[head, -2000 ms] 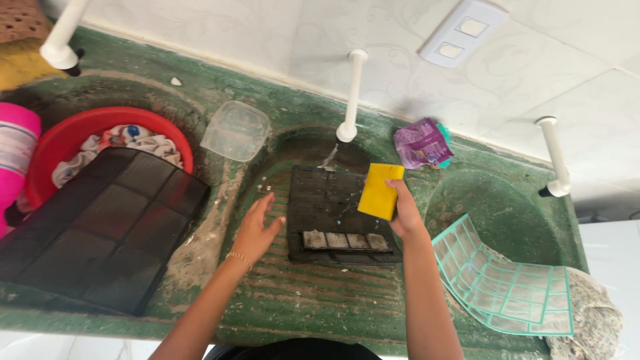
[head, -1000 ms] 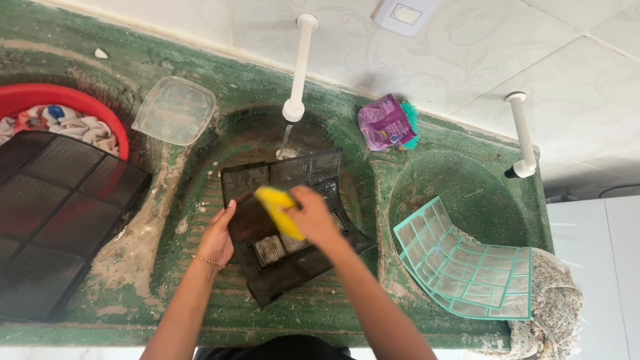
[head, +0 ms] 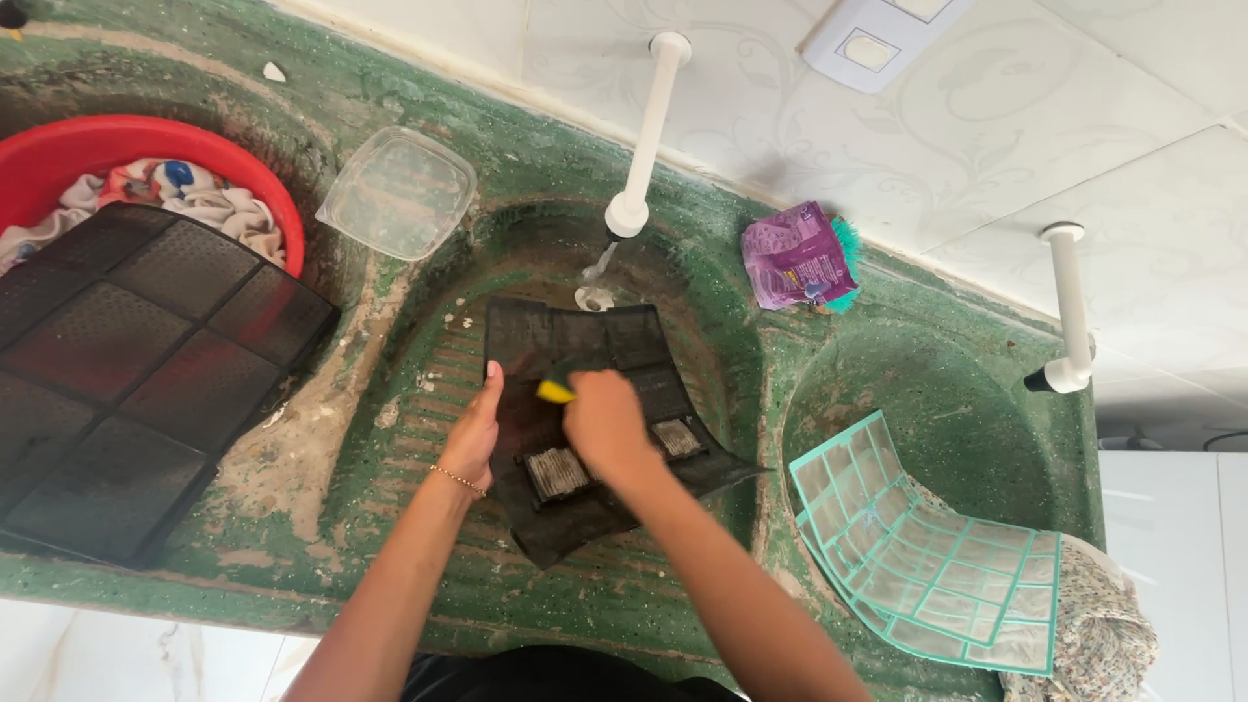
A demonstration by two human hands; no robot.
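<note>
A dark mesh air filter panel (head: 609, 356) lies tilted in the middle basin of a green stone sink, with pale ribbed inserts (head: 558, 474) in its lower part. My left hand (head: 472, 434) holds the panel's left edge. Over the panel's middle, my right hand (head: 606, 419) is closed around a yellow sponge (head: 556, 392), of which only a small end shows. Water runs from a white pipe tap (head: 643, 146) just behind the panel, above the drain (head: 594, 299).
On the left, another dark filter panel (head: 117, 380) leans over a red basin (head: 219, 146) of cloths. A clear plastic container (head: 400, 193) and a purple packet (head: 795, 255) rest on the ledge. Teal-framed filters (head: 936, 556) and a speckled cloth (head: 1097, 624) are at right, below another tap (head: 1071, 302).
Two seconds ago my left hand was off the panel; now it holds the left edge. The panel has turned from lying square to tilted. My right hand has moved the sponge onto the panel's middle.
</note>
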